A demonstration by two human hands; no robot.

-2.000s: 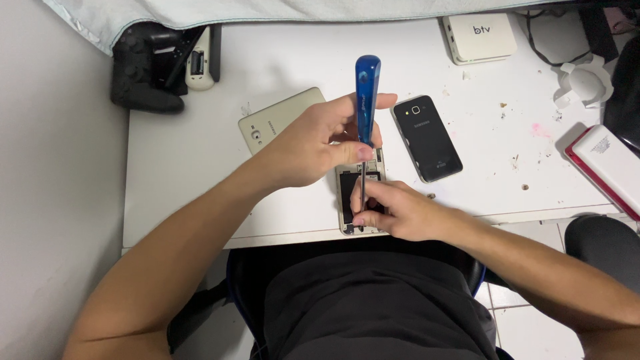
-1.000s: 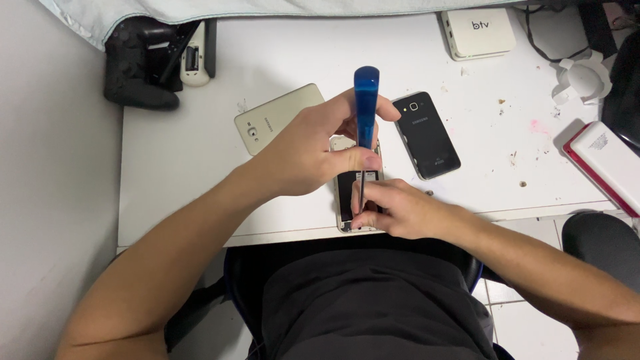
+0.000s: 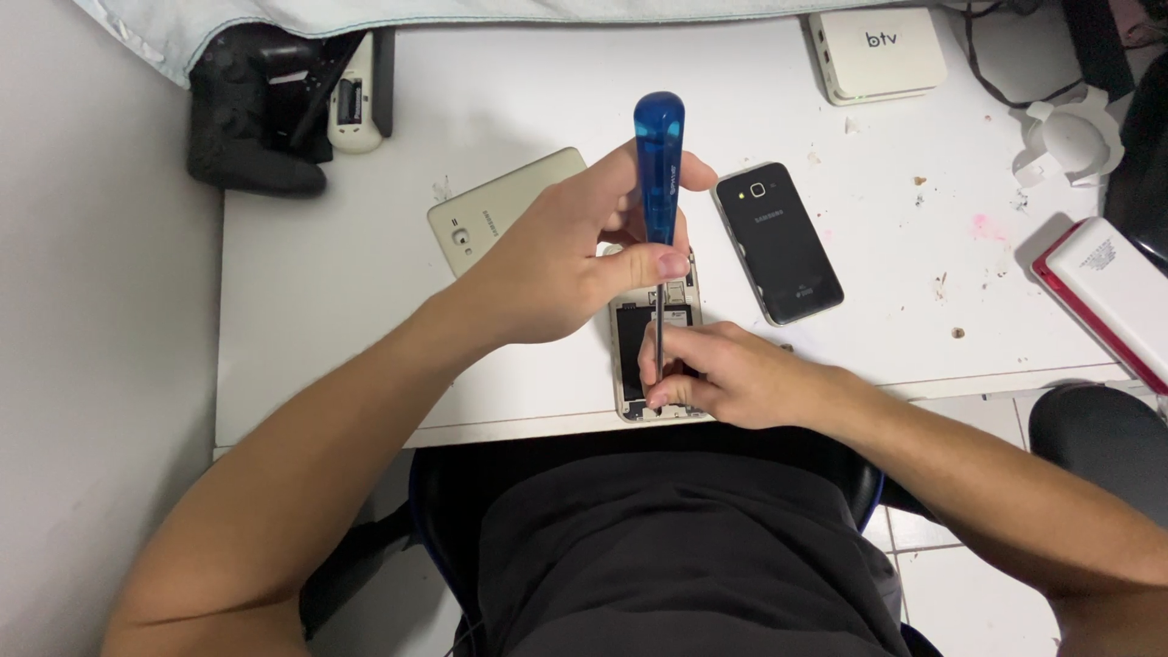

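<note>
My left hand (image 3: 584, 255) grips the blue handle of a screwdriver (image 3: 659, 164), which stands nearly upright with its shaft pointing down. My right hand (image 3: 721, 370) pinches the lower shaft between thumb and fingers, low over an opened smartphone (image 3: 631, 351). The tip meets the phone's bottom end, near the table's front edge; the exact contact point is too small to tell. A dark battery shows inside the phone, partly covered by my right hand. A cream phone back cover (image 3: 506, 205) lies behind my left hand. To the right lies a black Samsung phone (image 3: 785, 246), back up.
A black game controller (image 3: 242, 119) and a white remote (image 3: 356, 100) with its battery bay exposed lie back left. A white box (image 3: 876, 55) stands back right. Farther right are a white plastic piece (image 3: 1068, 141) and a white and red device (image 3: 1109, 292). Small debris dots the white table (image 3: 319, 319).
</note>
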